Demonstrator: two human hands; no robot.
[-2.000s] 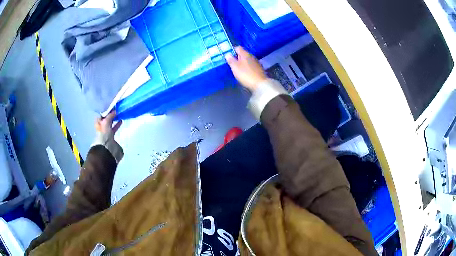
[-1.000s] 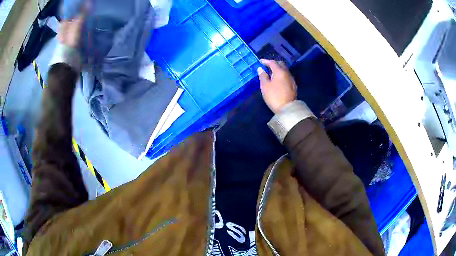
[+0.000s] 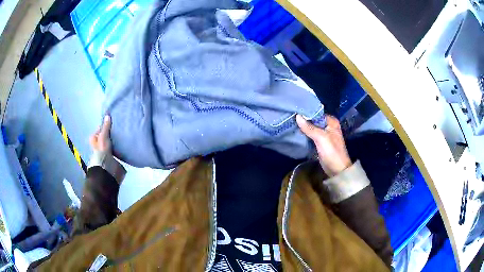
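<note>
A grey garment piece (image 3: 212,69) is spread between my hands above my lap, with a dark zigzag overlock seam (image 3: 228,109) running across it and white edges at the right. My left hand (image 3: 102,139) holds its lower left edge, with the thumb on top. My right hand (image 3: 328,139) grips its right corner between thumb and fingers. The cloth covers much of the blue crate (image 3: 98,32) behind it. The fingers under the cloth are hidden.
The wood-edged white table (image 3: 366,64) curves along the right. A blue crate (image 3: 408,212) stands below it. Yellow-black tape (image 3: 59,125) marks the floor at left. A dark item (image 3: 34,56) lies at upper left. A pale machine part (image 3: 469,58) shows at far right.
The grey cloth has moved from the crate to over my lap and is spread out. My right hand has let go of the crate and taken the cloth. My left hand has moved down with the cloth.
</note>
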